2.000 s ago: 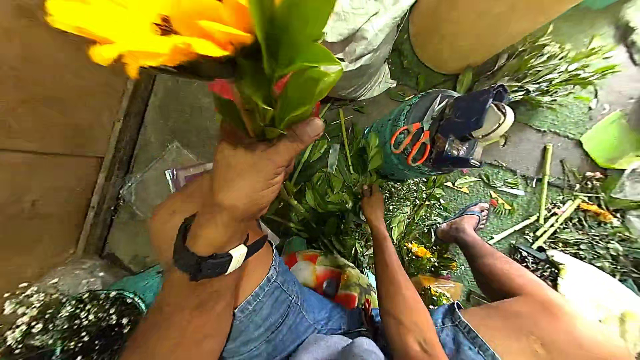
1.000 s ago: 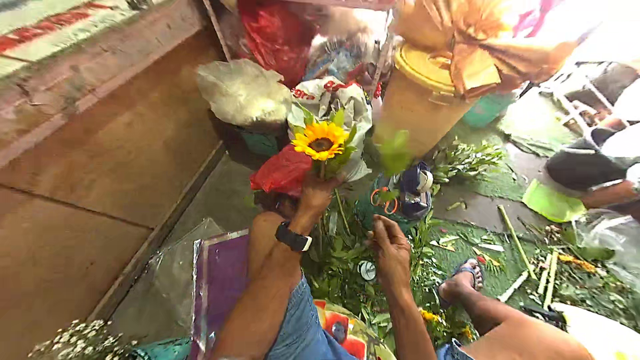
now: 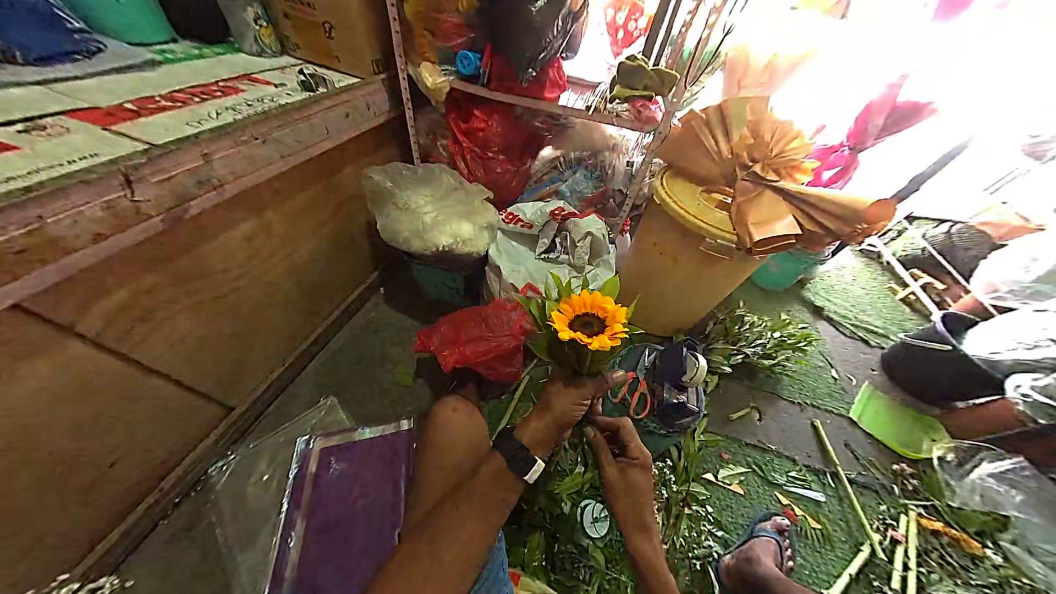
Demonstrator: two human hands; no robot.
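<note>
My left hand (image 3: 569,402), below a watch on the wrist, grips the stems of a small bouquet. A yellow sunflower (image 3: 589,320) with a dark centre faces up from it, ringed by green leaves (image 3: 540,330). Just below, my right hand (image 3: 619,450) has its fingertips together at the lower stems; whether they pinch a stem is hard to see. Orange-handled scissors (image 3: 634,396) lie right of my left hand, by a dark blue item on a container. Cut greenery (image 3: 569,503) spreads beneath both hands.
A purple sheet in clear plastic (image 3: 351,511) lies at left. Beyond are a red plastic bag (image 3: 478,338), a white bag (image 3: 553,247) and a lidded yellow bin (image 3: 689,247). Cut stems (image 3: 850,478) and a green scoop-like piece (image 3: 898,421) lie at right. Another person sits at the far right.
My right hand, down in the greenery two seconds ago, has come up to the stems under my left hand. The flower is lower and farther from the camera than two seconds ago. The view has tilted up.
</note>
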